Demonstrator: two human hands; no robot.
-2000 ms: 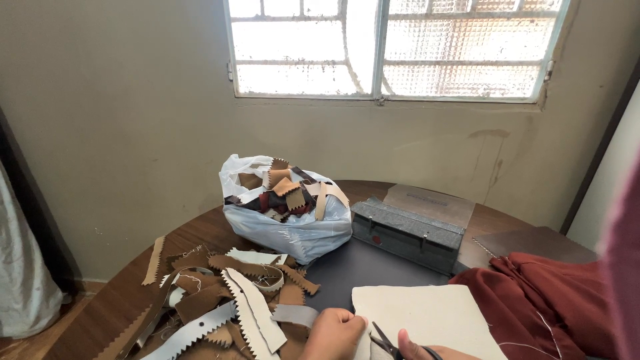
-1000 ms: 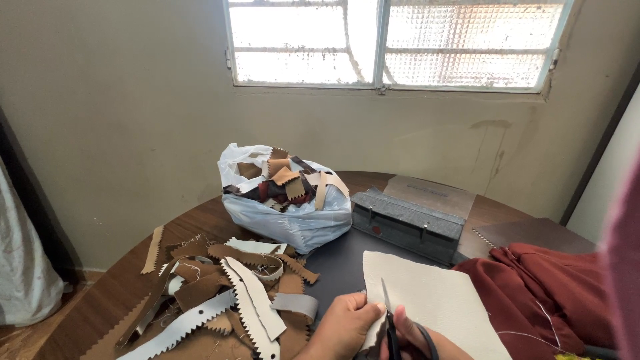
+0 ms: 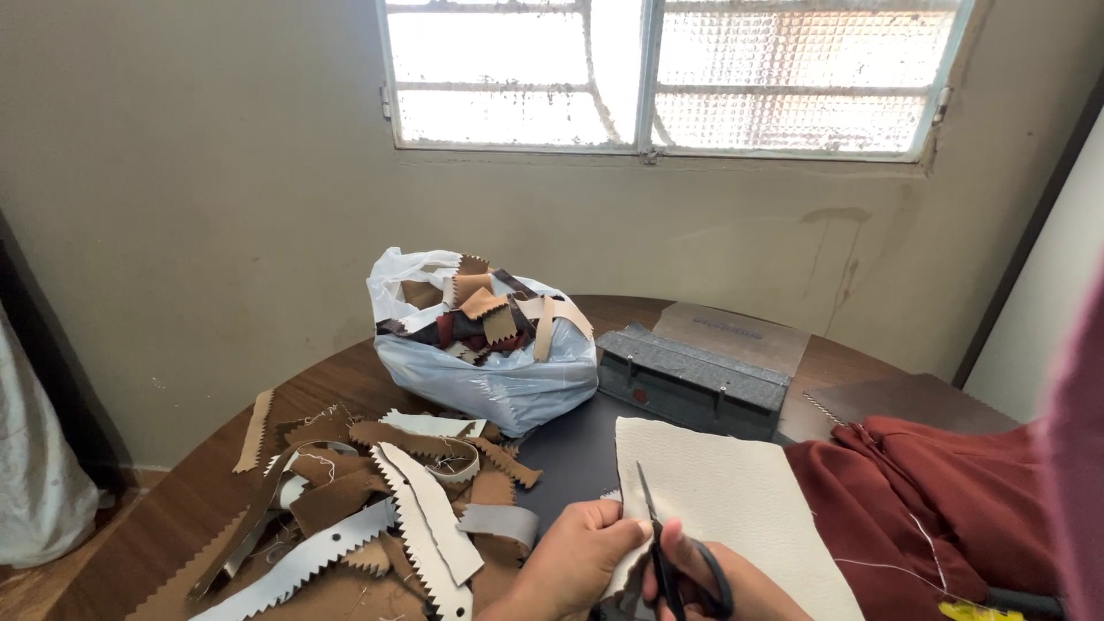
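My left hand point(image 3: 580, 552) pinches the left edge of a cream textured sheet, perhaps leather or fabric point(image 3: 724, 500), between thumb and fingers. My right hand point(image 3: 711, 573) has its fingers in the handles of black-handled scissors point(image 3: 651, 500). The blades point away from me and lie over the sheet near its left edge, just right of my left thumb. A narrow strip of the sheet hangs beside my left fingers. Part of the scissors' handles is hidden by my right hand.
Brown and white zigzag-edged scraps point(image 3: 423, 526) lie heaped at the left. Behind them stands a plastic bag point(image 3: 483, 379) of offcuts. A grey case point(image 3: 694, 379) is at the back, and dark red cloth point(image 3: 931, 492) at the right. The round wooden table's edge point(image 3: 285, 379) curves behind.
The scissors and both hands have moved farther up the left side of the cream sheet since the earliest frame. The left hand keeps its hold on the edge.
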